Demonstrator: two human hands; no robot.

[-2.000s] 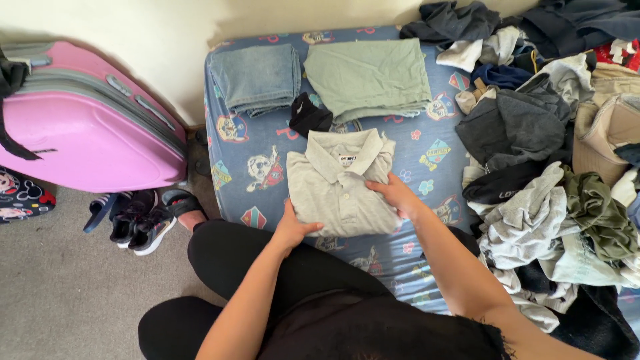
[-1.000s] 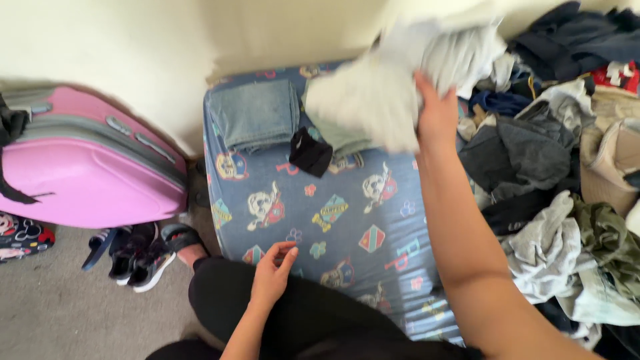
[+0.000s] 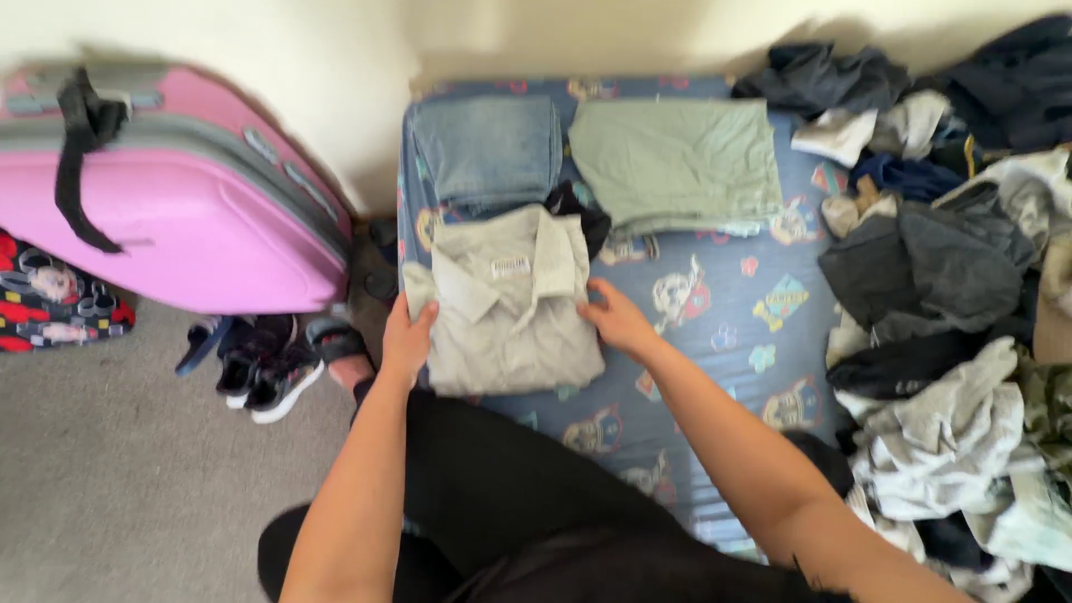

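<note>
A folded light grey collared shirt (image 3: pixel 511 335) lies on the patterned mattress (image 3: pixel 729 335), its collar toward the wall. My left hand (image 3: pixel 409 333) grips the shirt's left edge between thumb and fingers. At the opposite edge, my right hand (image 3: pixel 618 316) pinches the fabric below the collar. Folded blue denim (image 3: pixel 494 146) is just beyond the shirt, and a folded pale green garment (image 3: pixel 678 159) lies to the right of the denim. A small black cloth item (image 3: pixel 586 213) is partly tucked beside the collar.
A large heap of loose clothes (image 3: pixel 938 268) covers the right side. On the left a pink hard-shell suitcase (image 3: pixel 167 218) stands on grey carpet, with shoes (image 3: pixel 268 368) and a cartoon-print bag (image 3: pixel 59 297) near it. A wall runs behind the mattress.
The light grey shirt, lifted toward the upper right in my right hand a second ago, now lies flat in front of the denim. My left hand has moved from my lap onto it.
</note>
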